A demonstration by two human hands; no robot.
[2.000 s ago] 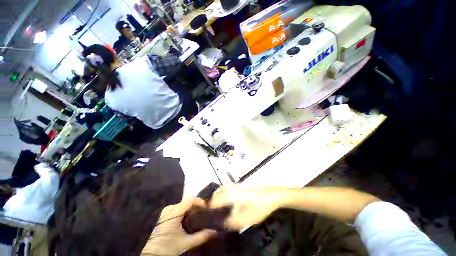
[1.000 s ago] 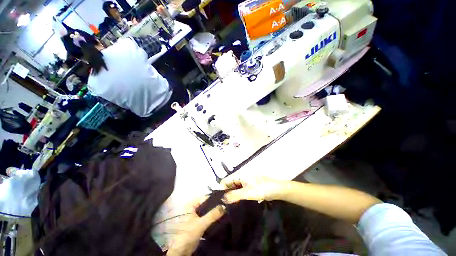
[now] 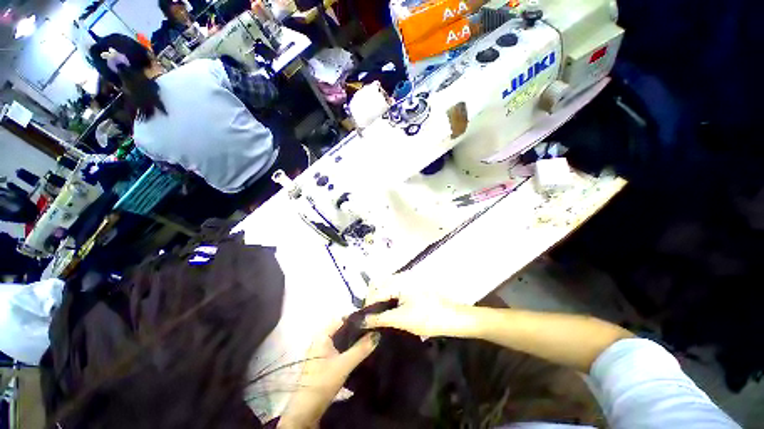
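Observation:
A dark brown garment piece (image 3: 353, 332) is between my two hands at the front edge of the white machine table. My left hand (image 3: 322, 369) holds it from the left, thumb on the cloth. My right hand (image 3: 410, 314) pinches it from the right, just in front of the machine bed. More dark cloth hangs below my hands toward my lap. The presser foot and needle area (image 3: 356, 230) of the cream-white sewing machine (image 3: 494, 100) is beyond my hands, and the cloth in my hands is apart from it.
A large dark garment pile (image 3: 167, 335) with small white labels lies at the left. A pink-red slim tool (image 3: 486, 193) and a small white block (image 3: 554, 174) lie behind the needle. An orange-and-white box (image 3: 440, 29) stands behind the machine. A person in a light top (image 3: 205, 126) sits beyond.
The view has shifted, so the machine sits higher and further left. My hands remain on the garment piece near the table edge, and my fingers have changed position on the cloth.

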